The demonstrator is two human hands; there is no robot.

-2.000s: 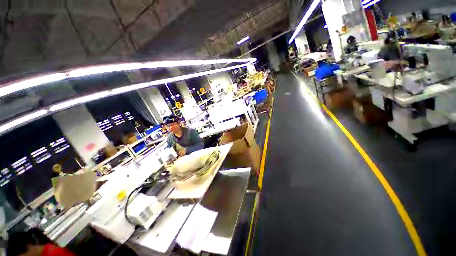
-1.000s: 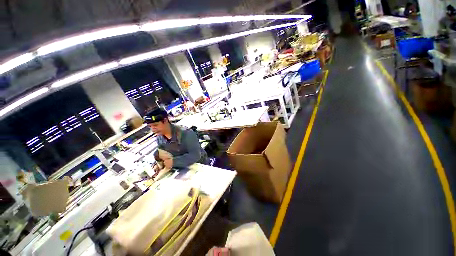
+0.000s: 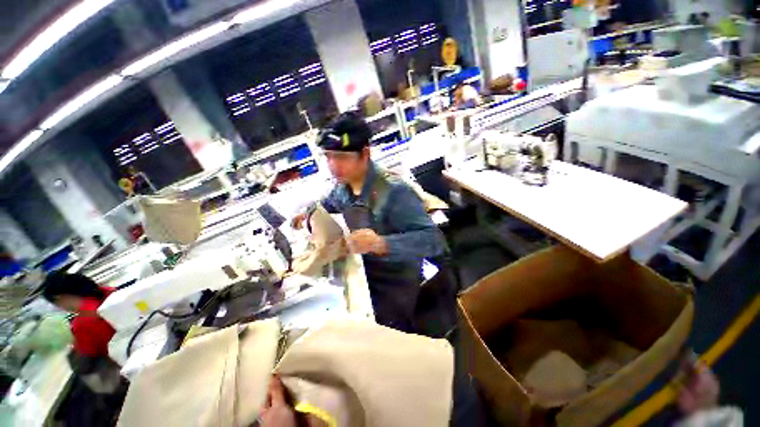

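Note:
A beige canvas panel [image 3: 383, 375] spreads at the bottom centre, with a short yellow edge strip [image 3: 315, 413] near its lower fold. My left hand [image 3: 279, 404] grips the panel's left edge at the bottom of the picture; its lower part is cut off. More beige canvas pieces [image 3: 192, 379] lie just left of it. My right hand [image 3: 700, 388] is blurred at the lower right, beyond the carton's right side and apart from the panel. Its fingers are unclear, and a pale sleeve shows below.
An open cardboard carton [image 3: 500, 354] with beige pieces inside stands at the right. A coworker [image 3: 392, 217] handles a beige piece at a sewing machine ahead. A white table [image 3: 575, 200] with a machine stands behind the carton. A person in red [image 3: 90, 325] is at the left.
The view has turned left and come closer to the coworker and carton. The canvas panel and my left hand now show larger at the bottom, and my right hand has appeared at the lower right.

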